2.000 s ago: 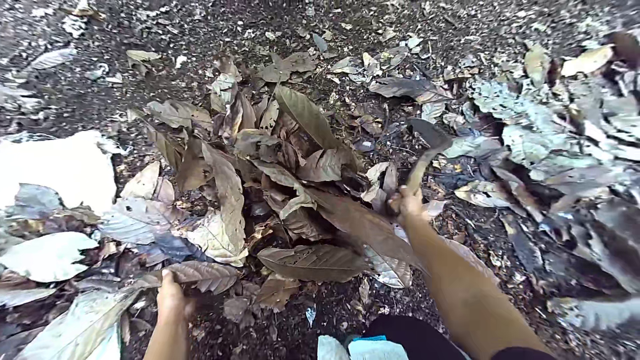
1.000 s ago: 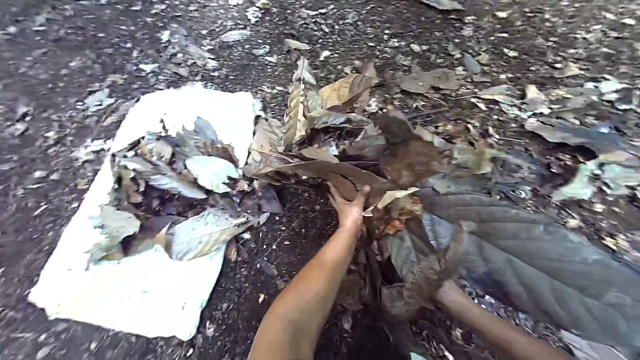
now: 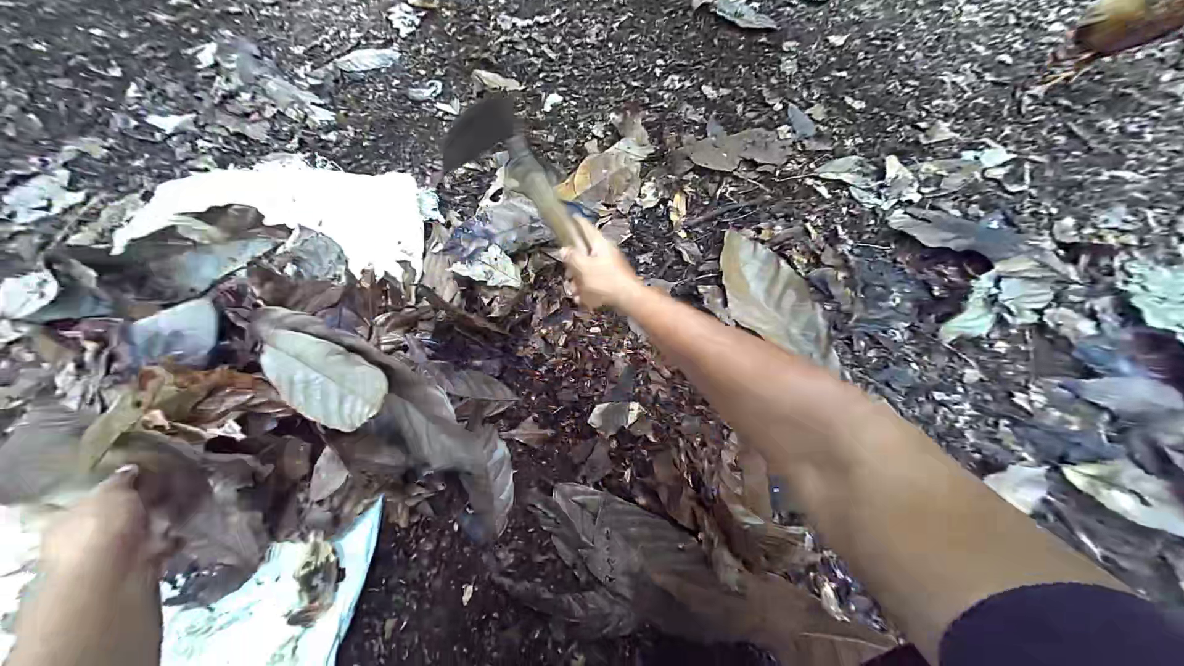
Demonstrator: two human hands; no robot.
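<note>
My right hand (image 3: 599, 270), at the upper centre, grips the pale wooden handle of a short hoe-like tool (image 3: 481, 131), its dark blade pointing to the upper left just above the ground. At the lower left is my blurred left hand (image 3: 97, 532), against a heap of dry brown leaves (image 3: 231, 407); whether its fingers hold any leaves is unclear. The heap lies over a white sack or cloth (image 3: 305, 199), whose far edge and near corner show. A pale oval leaf (image 3: 324, 379) rests on top of the heap.
Large dry leaves (image 3: 638, 546) lie on dark soil near my body. A broad leaf (image 3: 772, 291) is beside my right forearm, and more litter (image 3: 1119, 398) spreads on the right. A blurred brownish thing (image 3: 1124, 28) shows at the top right corner.
Many more leaves now cover the white sheet. My left hand has moved from the central leaves to the sheet's side. My right hand has come up from low among the leaves, the tool now in plain view.
</note>
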